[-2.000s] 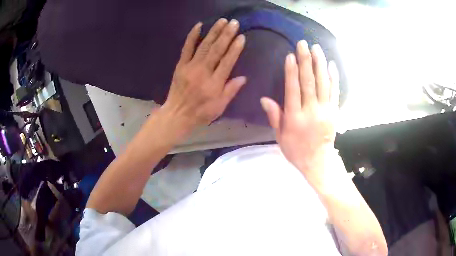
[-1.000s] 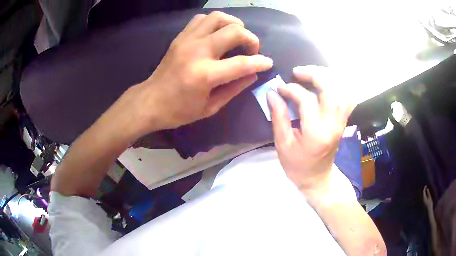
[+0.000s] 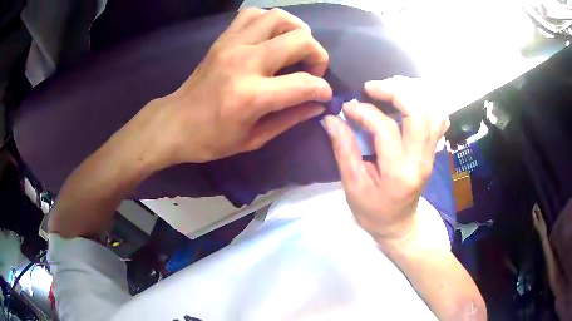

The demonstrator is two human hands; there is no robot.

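Note:
My left hand (image 3: 251, 94) is over the dark purple padded board (image 3: 94, 94), with thumb and forefinger pinching a bit of purple-navy cloth (image 3: 337, 104). My right hand (image 3: 392, 157) is just right of it, its thumb and forefinger on a small pale blue piece (image 3: 362, 139) that lies partly under the fingers. The cloth and the pale blue piece meet between the two hands. More purple-navy cloth with a ragged edge (image 3: 241, 193) hangs at the board's near edge. The fingers hide much of the cloth.
An off-white tabletop (image 3: 194, 214) shows below the board. Strong glare covers the table at upper right, with pale looped cord (image 3: 549, 17) in the corner. Dark cloth (image 3: 157, 22) lies at upper left. A blue and orange item (image 3: 462, 191) is at right. Part of a person's arm shows at far right.
Both hands have come off the flat curved blue-purple strip and now pinch close together. The pale blue piece, absent at first, is now more covered by fingers and cloth than a second ago.

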